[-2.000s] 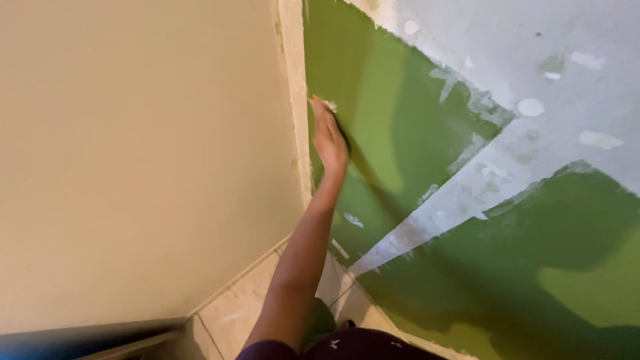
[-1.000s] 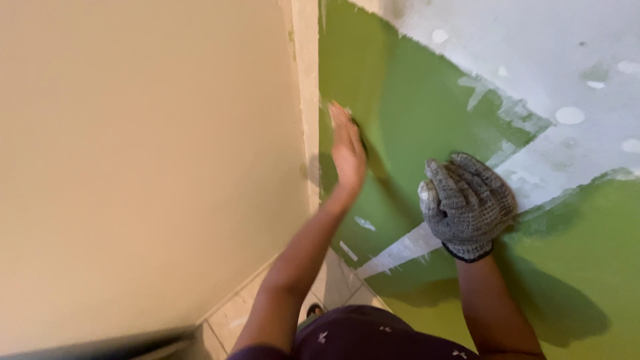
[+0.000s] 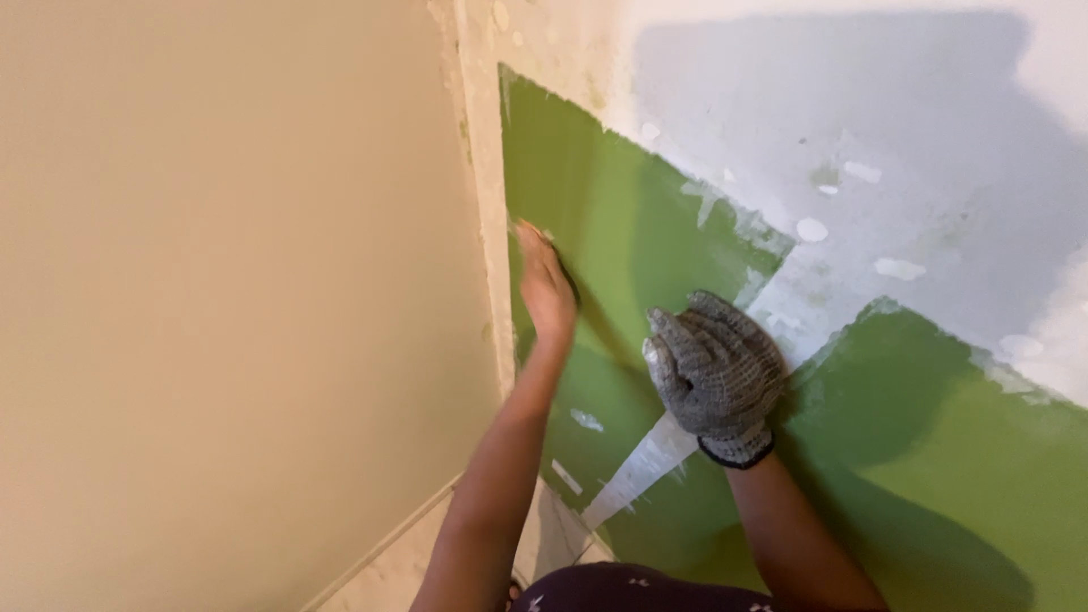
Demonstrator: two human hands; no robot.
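Green drywall board (image 3: pixel 612 195) with a pale band of joint compound (image 3: pixel 650 463) covers the wall before me. My left hand (image 3: pixel 546 285), bare, lies edge-on against the green board close to the inside corner, fingers pointing up; whether it holds something is hidden from view. To its right, my right hand (image 3: pixel 718 374) wears a grey knit glove with a dark cuff. Its back faces me and its fingers are bent, over or near the pale band. Its palm is out of sight, so I cannot tell if anything is in it.
A beige wall (image 3: pixel 238 255) stands on the left and meets the board at a pale corner strip (image 3: pixel 489 195). Greyish-white filler patches (image 3: pixel 812 229) dot the upper wall (image 3: pixel 918 110). Floor tiles (image 3: pixel 395 557) show at the bottom, by my feet.
My gloved right hand, absent from the earliest frame, came into view by one second ago and remains near the pale band. My left hand stays by the corner.
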